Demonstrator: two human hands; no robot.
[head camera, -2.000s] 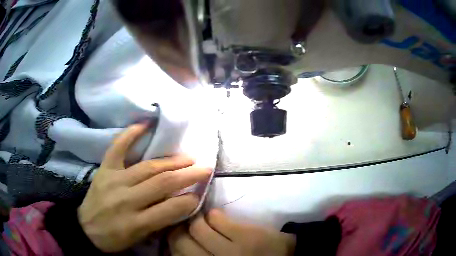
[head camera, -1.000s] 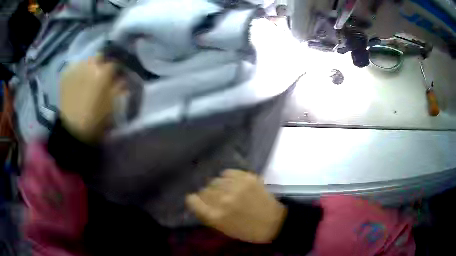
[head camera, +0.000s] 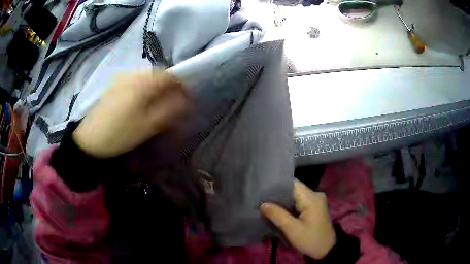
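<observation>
A smooth grey cloth piece (head camera: 252, 149) hangs over the table's front edge, with a dark textured panel (head camera: 206, 129) along its left side. My right hand (head camera: 306, 221) grips the grey cloth at its lower right edge, thumb on top. My left hand (head camera: 139, 111) is blurred over the upper left of the cloth; whether it holds any is unclear. The pale-backed garment body (head camera: 190, 28) lies bunched behind and to the left, with dark seam strips.
On the cream machine bed (head camera: 335, 49) lie a small round metal disc (head camera: 313, 32), a green-rimmed ring (head camera: 357, 10) and a wooden-handled tool (head camera: 417, 43). A measuring scale (head camera: 371, 135) runs along the table's front edge. Coloured items stand at far left.
The view has swung down, so the machine head is out of the picture. The grey cloth has come off the bed over the front edge. My right hand has moved right, my left inward.
</observation>
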